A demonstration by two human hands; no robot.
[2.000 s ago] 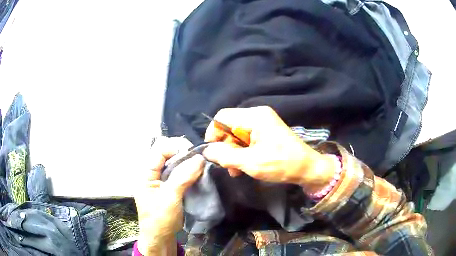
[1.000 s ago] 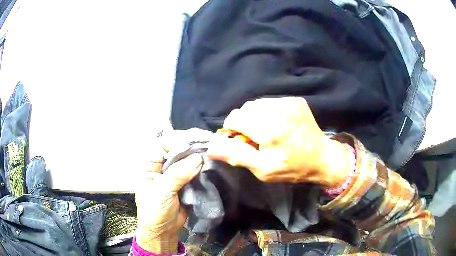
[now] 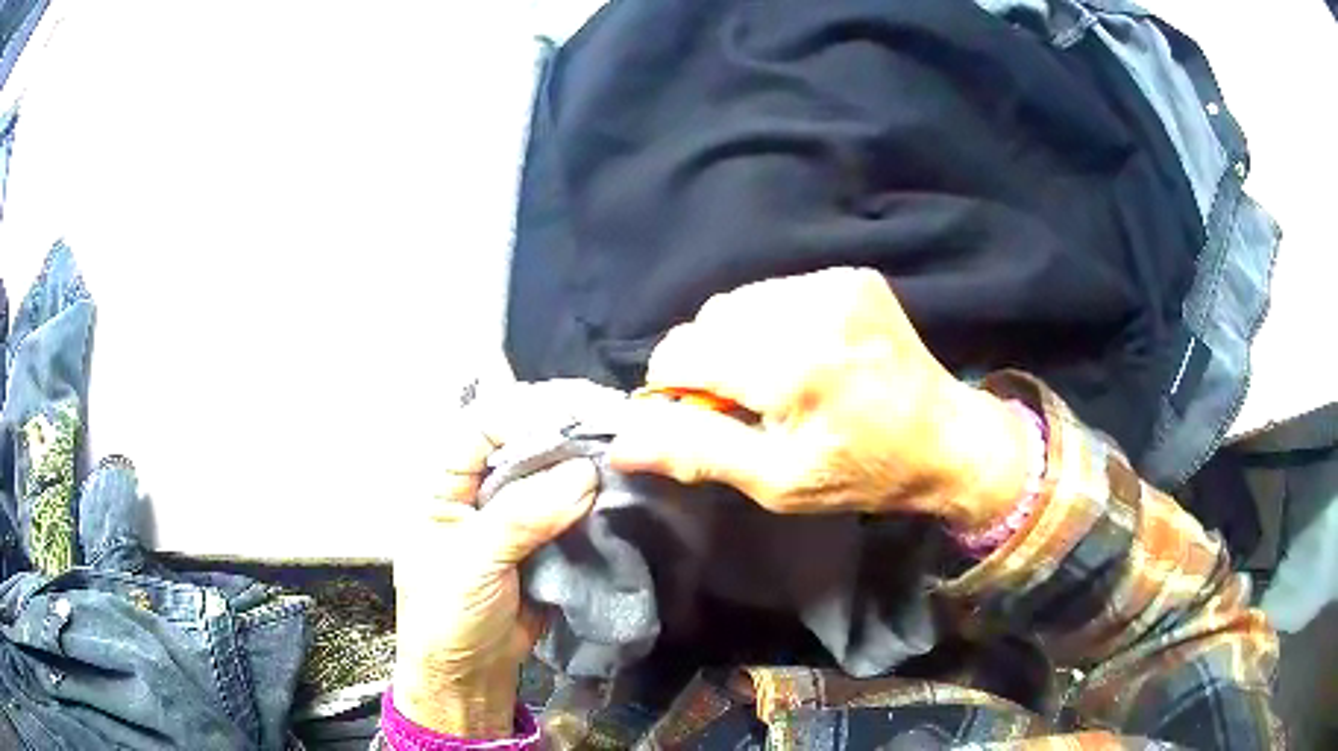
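A dark denim jacket [image 3: 822, 162] lies spread, its smooth black panel up and a grey denim band along its right edge. My left hand [image 3: 506, 543] pinches a folded grey seam edge of it between thumb and fingers at the near left, with grey cloth hanging below. My right hand [image 3: 822, 404] is closed around thread snips [image 3: 697, 399]; only an orange handle part shows. Its fingertips are at the pinched seam beside my left fingers. The blades are hidden or too blurred to tell.
The white worktable [image 3: 294, 294] extends left of the jacket. Crumpled dark denim [image 3: 132, 653] with yellow-green stringy patches lies at the lower left beside the table. More cloth [image 3: 1306, 536] hangs at the lower right edge.
My right hand has moved slightly right since two seconds ago, and the dark blade seen then no longer shows. My left hand keeps its pinch. The view has shifted slightly.
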